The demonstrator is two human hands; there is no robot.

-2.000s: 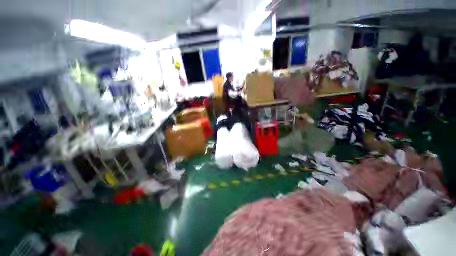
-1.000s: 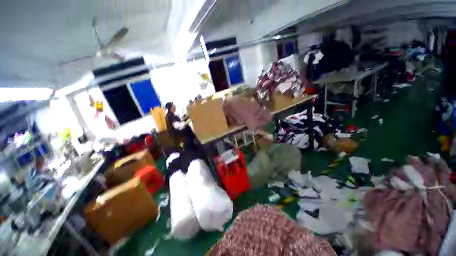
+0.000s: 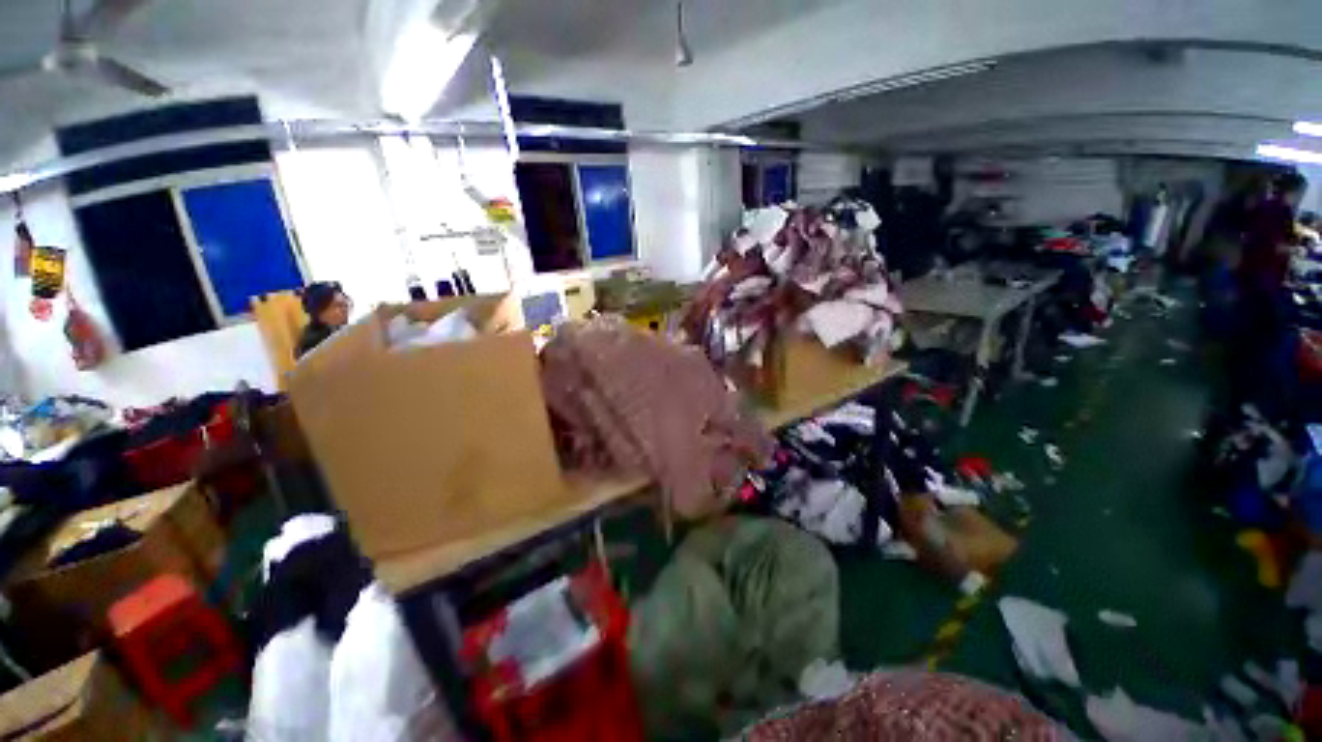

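Neither of my hands shows in the head view. A speckled pink-brown tweed heap [image 3: 906, 710] lies nearest, cut off by the bottom edge. Ahead, a wooden-topped table [image 3: 508, 534] bears a large open cardboard box [image 3: 435, 435] with pale pieces in its top. Beside the box, pink-brown cloth [image 3: 653, 413] hangs over the table's front edge. Further along the table, a second box [image 3: 819, 370] is heaped high with brown and white pieces [image 3: 797, 283].
A red crate [image 3: 558, 660], a green-grey bundle [image 3: 740, 616] and white rolls [image 3: 341, 667] stand before the table. A red stool [image 3: 174, 645] is at left. Scraps lie along the green aisle [image 3: 1109, 478]. One person [image 3: 322, 312] is behind the box, another [image 3: 1269, 239] far right.
The view has moved closer to the table and turned right. The box, hanging cloth and red crate look larger. The tied bundle at right and most of the near tweed heap have left the picture.
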